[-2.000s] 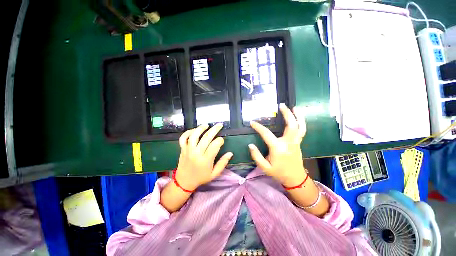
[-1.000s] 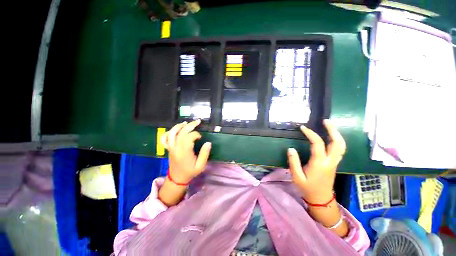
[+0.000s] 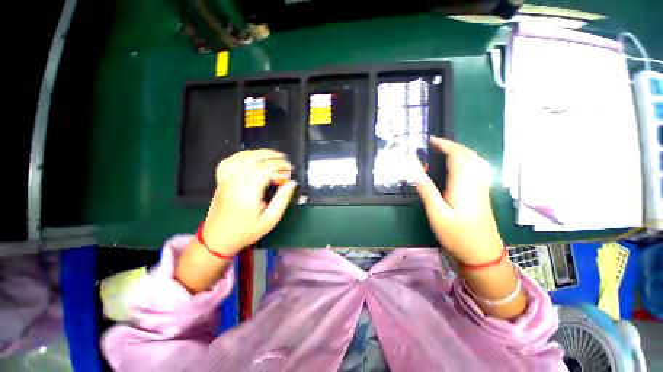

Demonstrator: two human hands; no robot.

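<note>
A black four-slot tray [image 3: 211,196] lies on the green bench. Its leftmost slot holds no phone. Three phones lie in the other slots. The left phone [image 3: 265,134] and the middle phone [image 3: 332,134] show white and yellow text lines; the right phone [image 3: 400,131] shows bright white glare. My left hand [image 3: 251,200] is over the lower part of the left phone, fingers bent, thumb apart; whether it grips the phone is hidden. My right hand [image 3: 461,196] is at the right phone's lower right edge, finger and thumb apart, holding nothing.
White papers [image 3: 574,131] lie right of the tray, with a white power strip [image 3: 651,138] beyond. A calculator [image 3: 538,265] and a fan [image 3: 592,345] are at lower right. A cream slip [image 3: 120,294] is at lower left. Yellow tape [image 3: 222,64] marks the bench behind the tray.
My left hand has moved up from the tray's front edge over the left phone. My right hand has moved up to the right phone. The left phone now shows yellow lines.
</note>
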